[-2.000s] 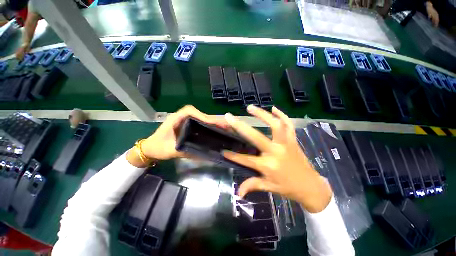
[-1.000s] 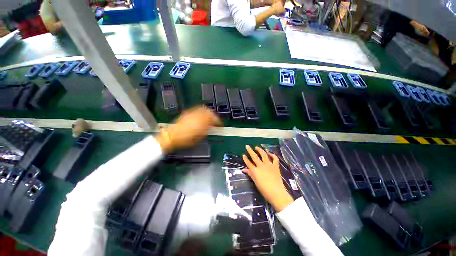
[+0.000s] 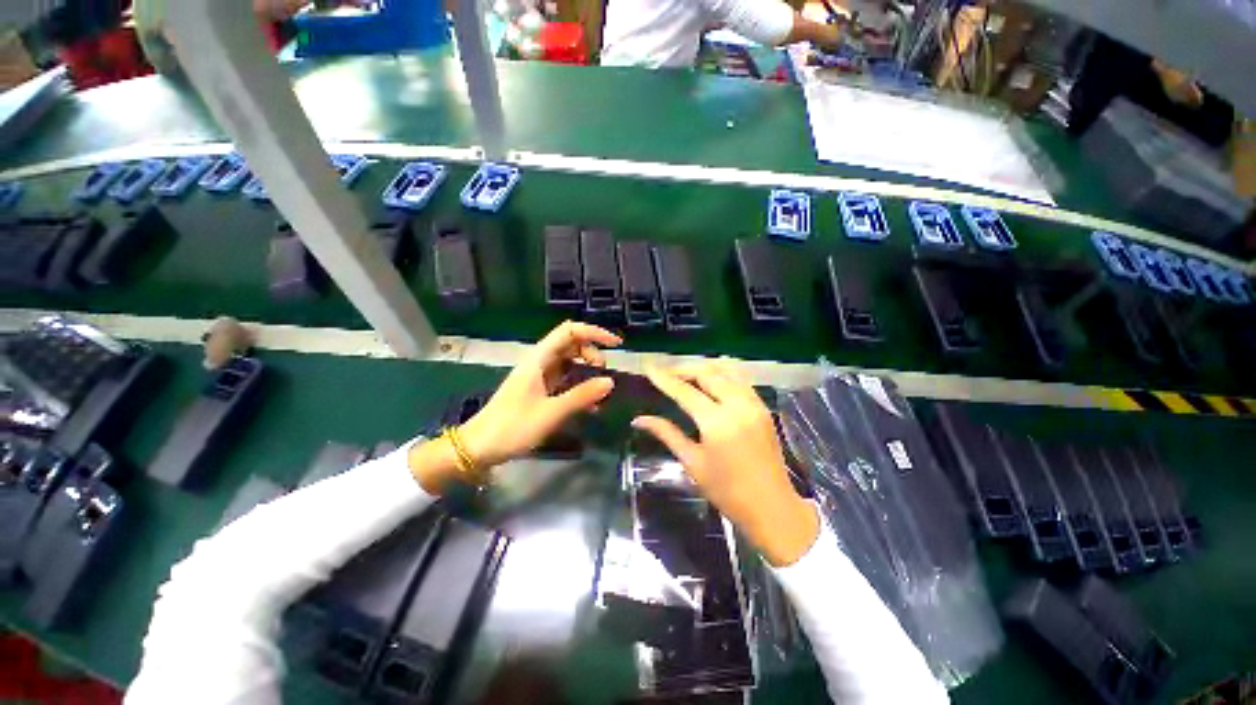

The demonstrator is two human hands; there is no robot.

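Observation:
My left hand point(image 3: 524, 409) and my right hand point(image 3: 730, 448) are raised over the bench, facing each other. A thin dark strip, seemingly a black sticker point(image 3: 628, 391), spans between their fingertips; its outline is hard to see against the dark background. A black housing point(image 3: 562, 445) lies on the bench, mostly hidden behind my left hand. The sticker sheet stack point(image 3: 696, 585) lies flat below my right hand, glossy with pale edges and gaps. Two black housings point(image 3: 448, 585) lie side by side left of the glare, partly behind my left sleeve.
Clear bags with dark parts point(image 3: 895, 503) lie right of the stack, beside a row of housings point(image 3: 1068, 482). More housings and a shiny cluster point(image 3: 62, 365) are at left. The belt beyond carries housings point(image 3: 634, 282) and blue frames point(image 3: 789, 215). A grey post point(image 3: 296, 165) stands front left.
The housing held two seconds ago has been set down on the bench. My left hand has come back from the belt's edge toward my right hand, which has lifted off the sheet stack. The strip now shows between them.

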